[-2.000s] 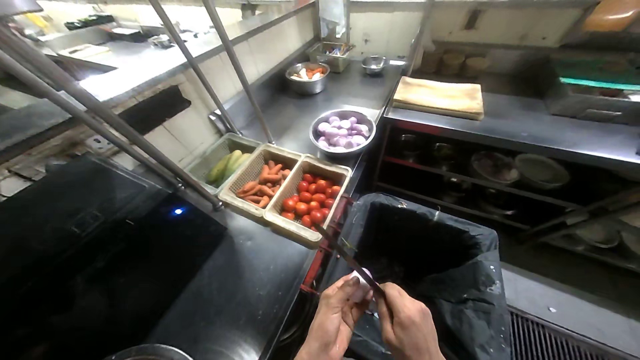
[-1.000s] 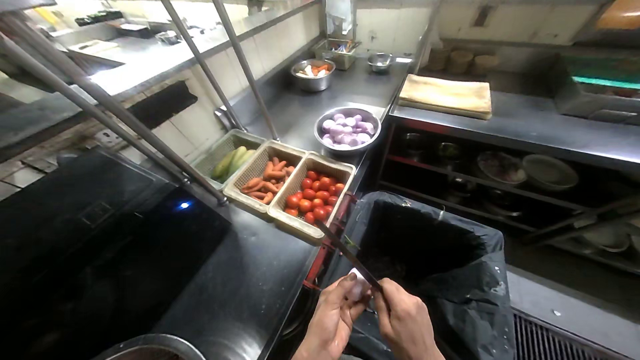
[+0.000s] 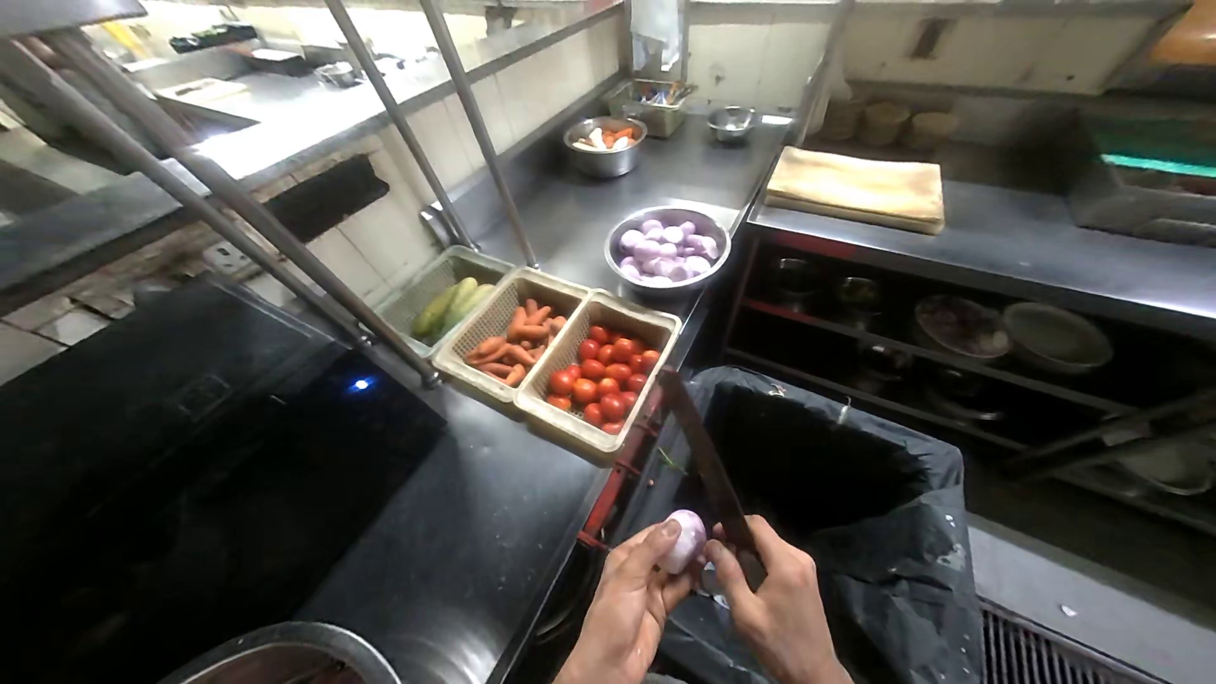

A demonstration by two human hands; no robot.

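Near the bottom centre, my left hand point(image 3: 632, 594) holds a pale purple onion point(image 3: 684, 541) between thumb and fingers. My right hand point(image 3: 784, 598), just to its right, grips a knife point(image 3: 705, 456) with a long dark blade pointing up and away, its tip near the tomato basket. The right thumb and fingertips are close beside the onion; whether they touch it is hard to tell. Both hands are above the near side of a bin lined with a black bag point(image 3: 912, 560). A steel bowl of peeled purple onions point(image 3: 668, 249) stands on the counter beyond.
Plastic baskets hold tomatoes point(image 3: 608, 375), carrots point(image 3: 518, 342) and green vegetables point(image 3: 451, 309) on the steel counter point(image 3: 427, 532). Behind is a bowl of cut vegetables point(image 3: 605, 147). A folded cloth point(image 3: 855, 185) lies on the right counter, above shelves of dishes. A metal bowl rim point(image 3: 313, 636) shows bottom left.
The onion in my left hand now stands clear of the blade, with more of its smooth surface showing. The knife has stayed in my right hand, its blade now pointing more steeply away.
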